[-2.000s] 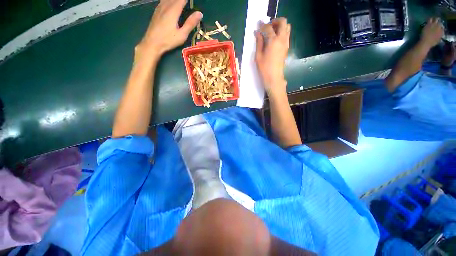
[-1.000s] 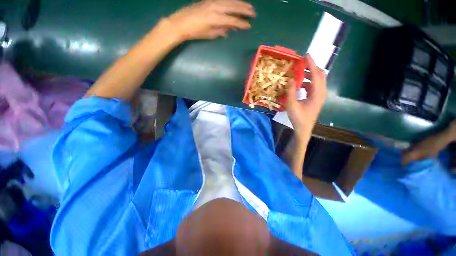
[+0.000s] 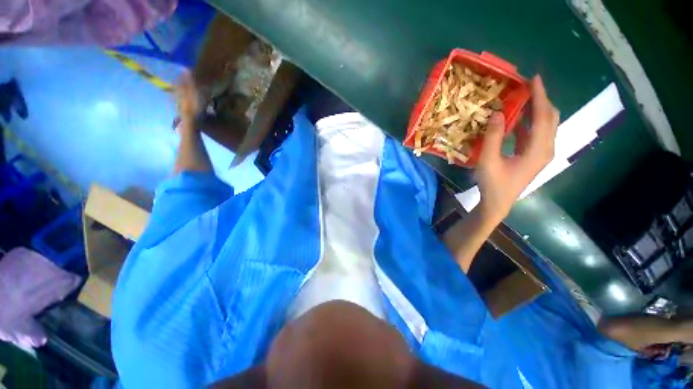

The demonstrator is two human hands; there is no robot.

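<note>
A red bin (image 3: 519, 102) with a heap of tan curled strips (image 3: 462, 110) in it is at the bench's front edge. My right hand (image 3: 520, 148) grips its right side, thumb at the inner rim and fingers around the outside. The bin looks slightly tilted; I cannot tell if it touches the bench. My left hand (image 3: 187, 102) is blurred, low on the left beside an open brown carton (image 3: 220, 61). Whether it touches the carton or holds anything is unclear.
The carton holds scraps and clear plastic. A white paper strip (image 3: 581, 129) lies right of the bin on the green bench (image 3: 365, 45). Black trays (image 3: 646, 243) stand at the right. Another open carton (image 3: 509, 285) is below the bench, and one (image 3: 114, 216) is at far left. Another person's arm (image 3: 646, 331) shows lower right.
The view has turned left. My left hand has left the bench and moved down beside the carton. My right hand has gone from the paper strip to the bin and taken hold of it.
</note>
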